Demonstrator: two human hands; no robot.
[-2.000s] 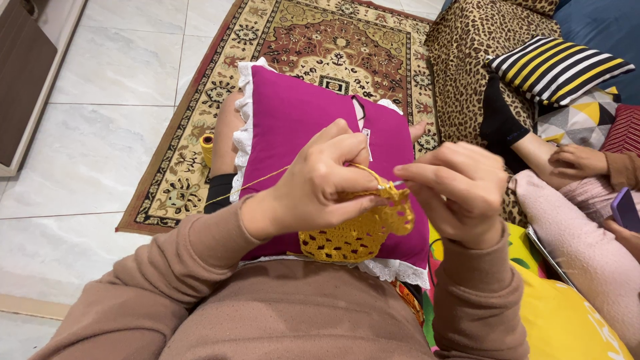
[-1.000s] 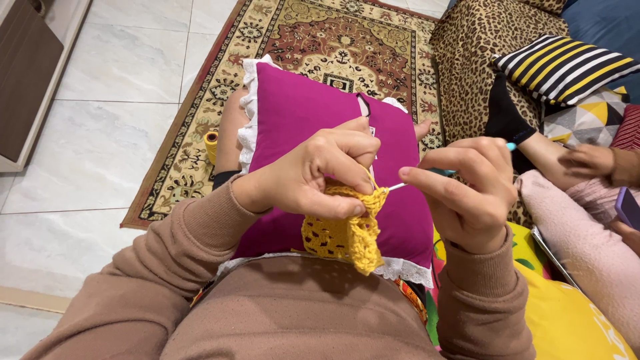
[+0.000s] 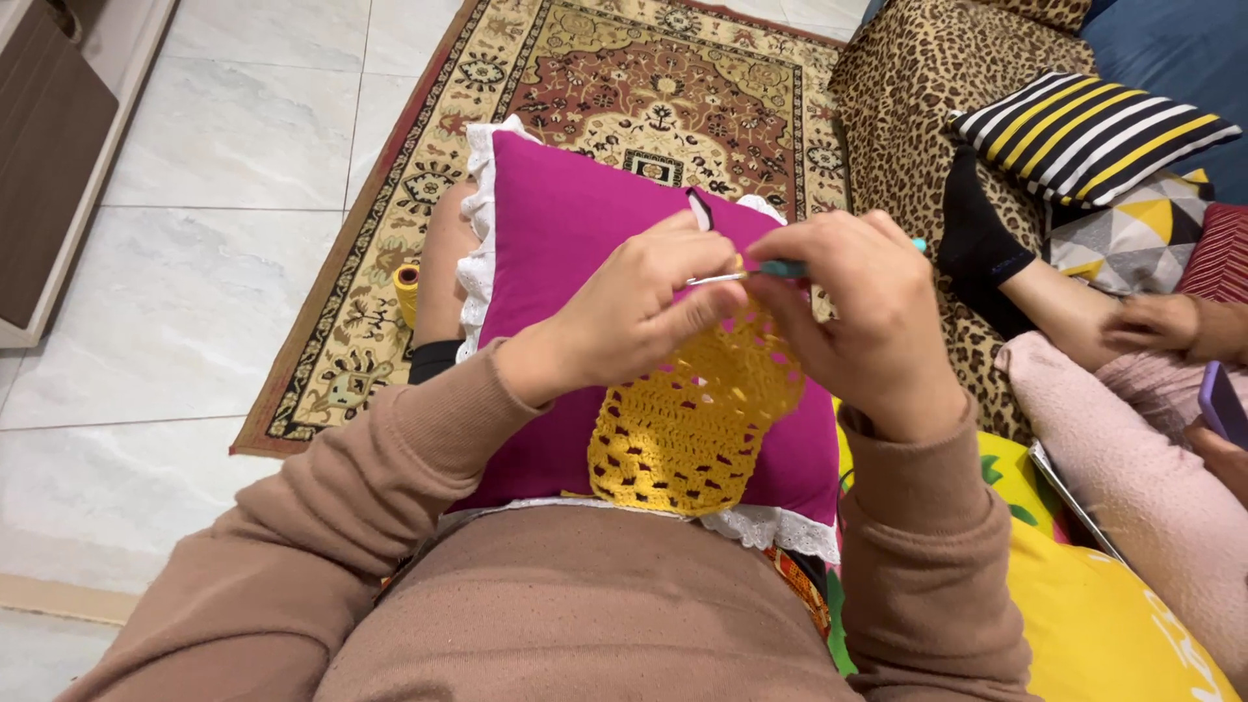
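Yellow crochet fabric (image 3: 682, 429) hangs below my hands, spread over a magenta pillow (image 3: 575, 234) with white ruffled edging on my lap. My left hand (image 3: 639, 302) pinches the fabric's top edge between thumb and fingers. In my right hand (image 3: 858, 302) is a crochet hook (image 3: 783, 267) with a teal handle; its metal tip lies along my left thumb at the top of the work. The upper part of the fabric is blurred. A yellow yarn spool (image 3: 407, 294) stands beside my left leg; the strand from it cannot be made out.
A patterned rug (image 3: 575, 88) lies on white floor tiles (image 3: 244, 127). At the right another person sits against a leopard-print couch (image 3: 916, 107), with a purple phone (image 3: 1223, 402) in hand. A striped cushion (image 3: 1102, 136) and a yellow cushion (image 3: 1102, 624) are nearby.
The crochet fabric, bunched under my left hand a second ago, now hangs down flatter and wider. My right hand with the hook has moved in close to my left.
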